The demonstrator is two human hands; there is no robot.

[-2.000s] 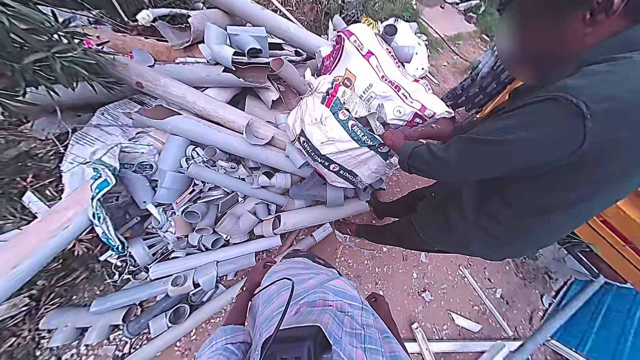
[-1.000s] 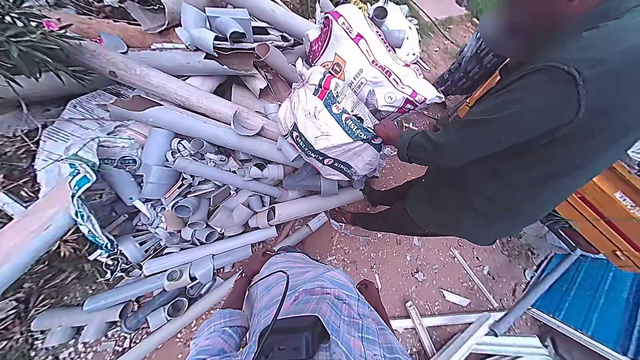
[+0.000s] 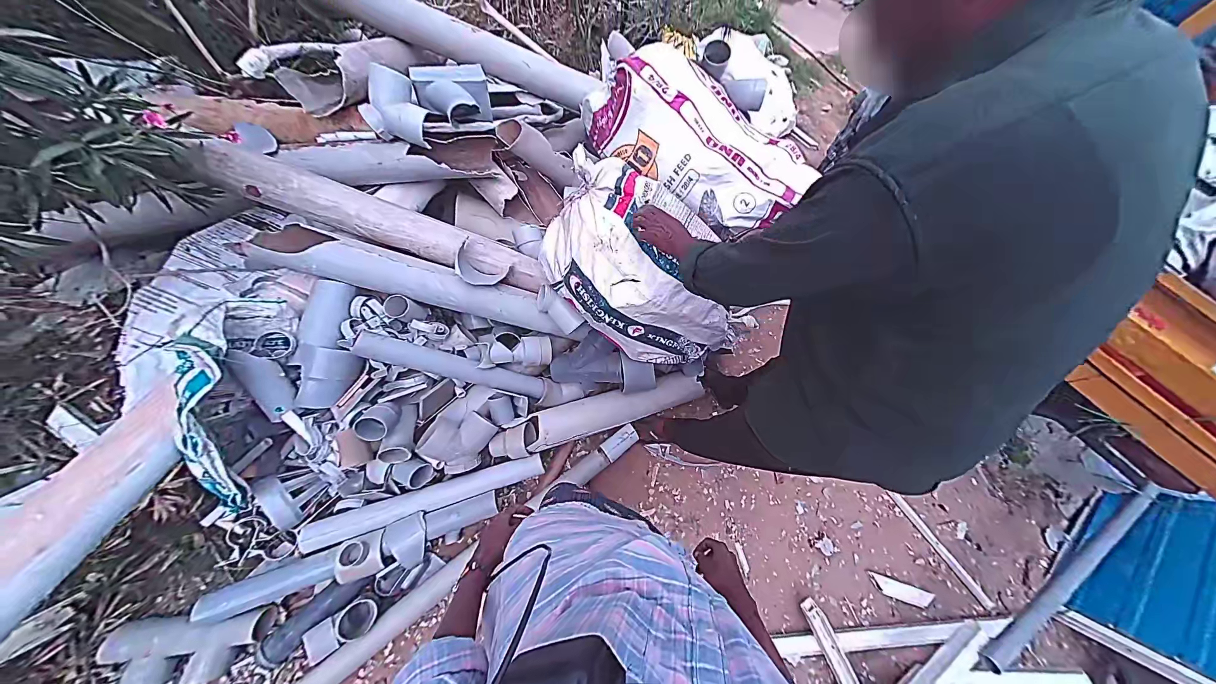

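My left hand hangs beside my checked shirt, near a long grey plastic pipe on the ground; it seems to hold nothing, though its fingers are partly hidden. On the other side of my body hangs my right hand, over bare soil, its fingers loosely curled and touching no object. Ahead lies a heap of grey plastic pipe pieces and fittings. A person in a dark top bends over it from the right, one hand on a white woven sack at the heap's edge.
A second printed woven sack lies behind the first. Long thick pipes cross the heap. White strips lie on the ground at lower right, near a blue panel and an orange metal structure. Plants border the left.
The other person's hand has moved up and back along the white sack. The sack now stands more upright, its top gathered. Both my hands stay low beside my body.
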